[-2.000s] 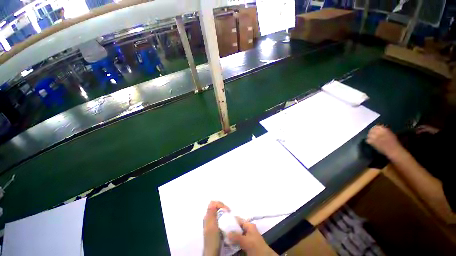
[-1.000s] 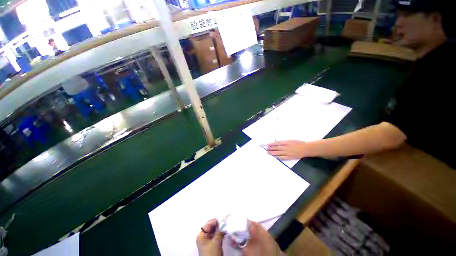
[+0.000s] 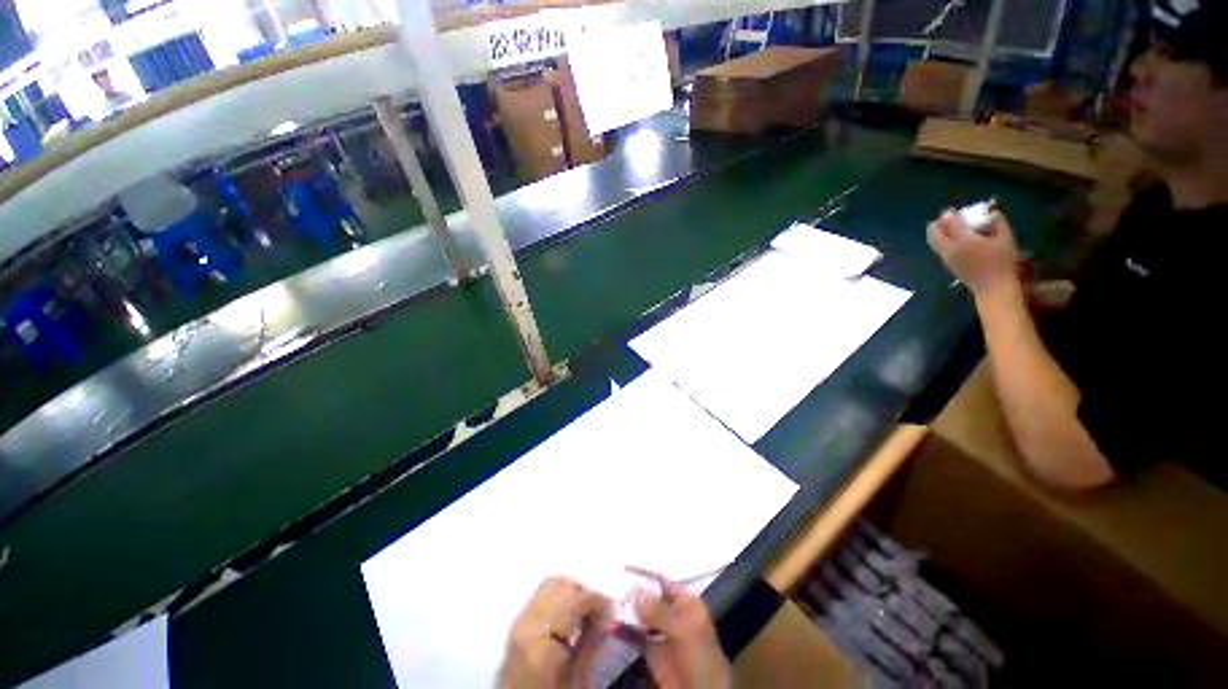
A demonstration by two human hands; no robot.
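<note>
My left hand and my right hand are close together at the bottom centre, over the near edge of the white work sheet. Between their fingers they hold a small white power adapter, mostly hidden by the fingers. A thin cord trails from it to the right across the sheet. A whitish, shiny patch shows below the adapter between the hands; I cannot tell if it is a bag.
An open carton with rows of bagged units stands at the right. A co-worker holds a white item. A second sheet bears a white stack. A post rises beyond the green belt.
The co-worker's arm has left the second sheet and is raised, holding a white item. My hands still hold the adapter, with changed finger positions. The camera view has shifted.
</note>
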